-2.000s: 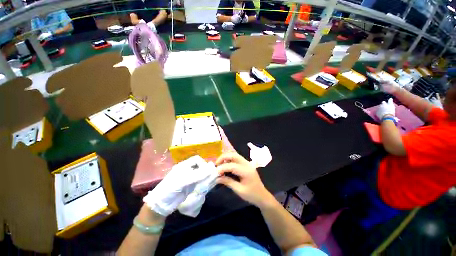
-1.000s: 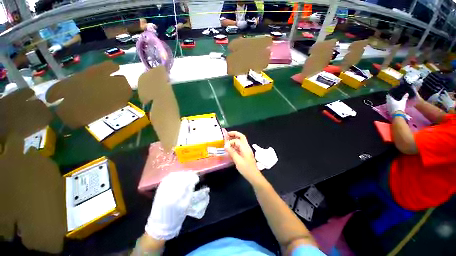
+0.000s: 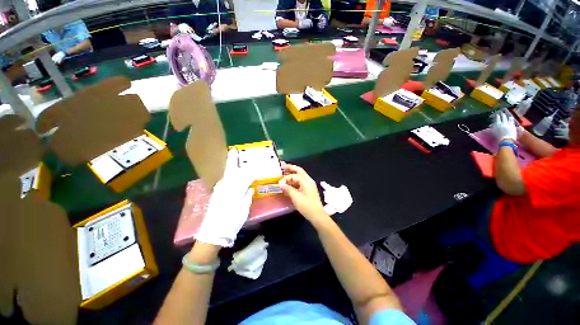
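Observation:
An open yellow box [image 3: 255,166] stands on a pink pad [image 3: 194,212], its brown lid [image 3: 202,130] upright at the left. A white dotted device [image 3: 261,159] lies in it. A small whitish label [image 3: 269,189] is at its front wall. My left hand [image 3: 229,206], in a white glove, holds the box's left front side; its fingertips are partly hidden. My bare right hand [image 3: 303,193] has thumb and fingers closed at the front right corner, by the label's end. A crumpled white bundle [image 3: 250,257] lies on the black mat in front of the pad.
Another open box [image 3: 114,254] stands at left. Several open boxes, such as one at centre [image 3: 311,105], line the green belt [image 3: 245,120]. White crumpled material [image 3: 336,198] lies right of my right hand. A person in red [image 3: 540,203] works at right; others sit opposite.
My left hand has moved up from the mat to the box, leaving the crumpled bundle behind. My right hand went from my left hand to the box's corner. The label now shows on the front wall.

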